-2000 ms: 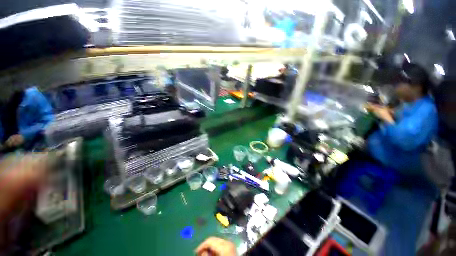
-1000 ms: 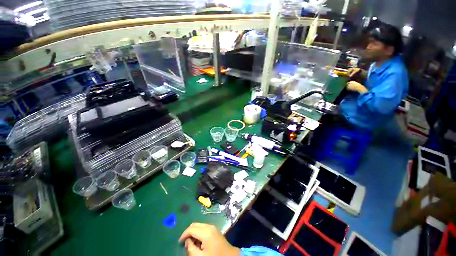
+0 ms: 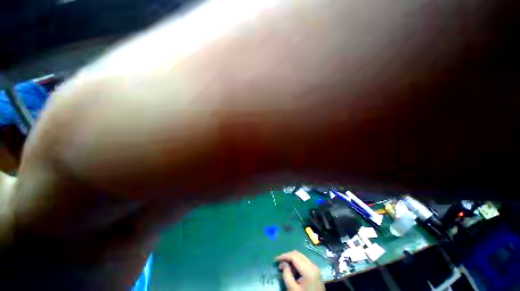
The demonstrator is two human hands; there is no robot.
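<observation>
My left hand [image 3: 228, 108] is a large blur close to the camera across the upper and middle picture; its fingers cannot be made out. My right hand [image 3: 302, 273] is at the bottom edge, partly cut off, with curled fingers, a gap between them and nothing visible in it. It is over the green bench [image 3: 211, 244], below a blue piece [image 3: 271, 231]. A black pile [image 3: 336, 223] with a yellow piece [image 3: 312, 235] lies up and right of it, beside white scraps [image 3: 365, 245].
Blue-and-white pens [image 3: 356, 206], a small translucent bottle [image 3: 403, 223] and a white-and-black screwdriver [image 3: 421, 209] lie at the right. Dark panels in trays [image 3: 456, 279] are past the bench edge. Another person's blue sleeve [image 3: 28, 99] shows at the far left.
My left hand has come up close to the camera and hides the plastic cups and tray stack. The bench things sit further right in the picture. My right hand remains at the bottom.
</observation>
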